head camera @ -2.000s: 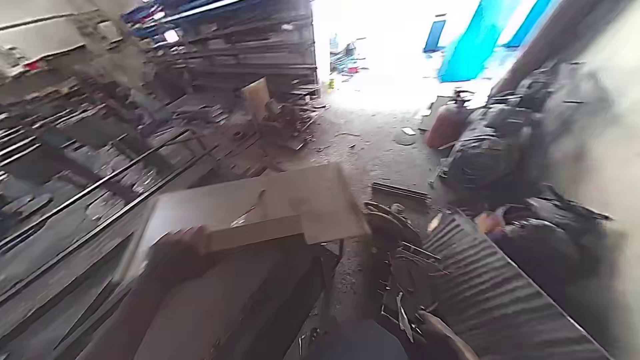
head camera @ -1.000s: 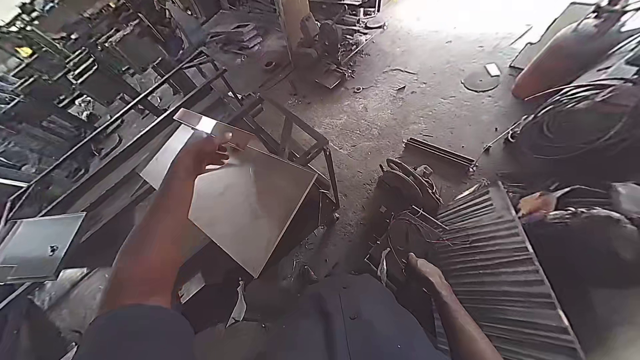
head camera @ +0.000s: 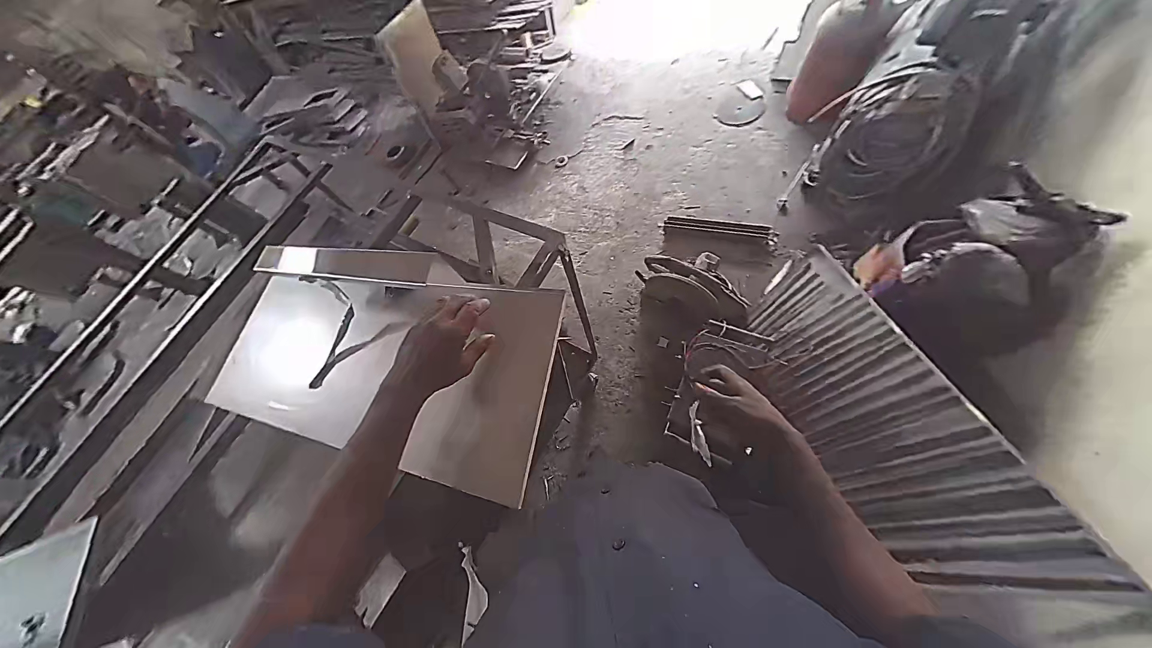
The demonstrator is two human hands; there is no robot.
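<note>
A shiny flat metal sheet [head camera: 486,405] with a narrow raised strip along its far edge lies on a dark metal frame stand [head camera: 531,243]. My left hand [head camera: 445,342] rests on top of the sheet near its far edge, fingers somewhat spread. A dark V-shaped mark or reflection shows on the sheet's left half. My right hand [head camera: 733,400] is low on the right, beside thin wires and a dark box-like device [head camera: 679,414]; its fingers are curled, and whether it grips anything is unclear.
Corrugated metal sheeting [head camera: 927,441] leans at the right, before a coiled cable [head camera: 891,144] and a reddish gas cylinder [head camera: 828,63]. Long metal bars [head camera: 153,288] run along the left. Another metal piece [head camera: 40,576] sits at the lower left. A round disc [head camera: 740,108] lies on the floor.
The metal sheet has turned and now lies flatter under my left hand, which has shifted from the narrow strip onto the sheet's face. My right hand remains near the wires.
</note>
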